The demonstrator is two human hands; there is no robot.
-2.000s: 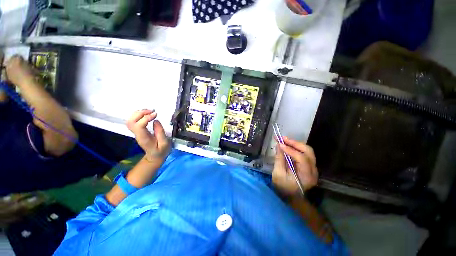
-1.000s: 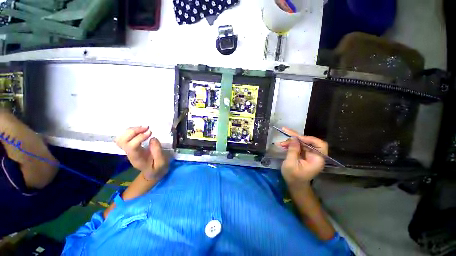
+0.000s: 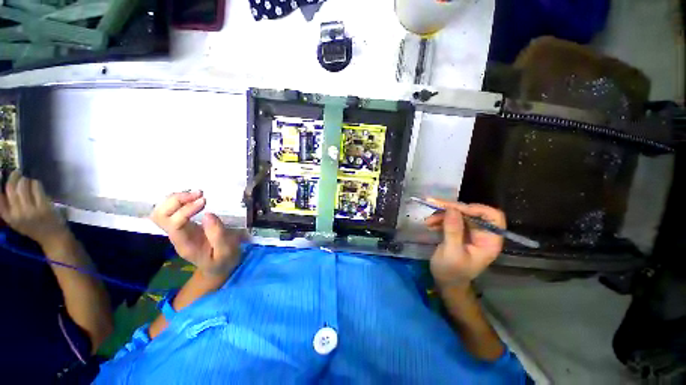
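A black square pallet sits on the rails in front of me. It holds yellow-edged circuit boards packed with parts. A green hold-down bar lies across its middle from back to front. My right hand is right of the pallet and holds thin tweezers, their tip pointing left towards the pallet. My left hand is left of the pallet's front corner, fingers loosely curled, with nothing visible in it. Neither hand touches the boards.
Rails run behind and in front of the pallet. A conveyor chain is at right. On the bench are a watch-like object, a white cup and a black tray with green bars. Another person's hand is at left.
The tweezers have swung from steep to nearly level as my right hand moved slightly right. My left hand has moved slightly left. The other person's hand has shifted. The camera view has also turned.
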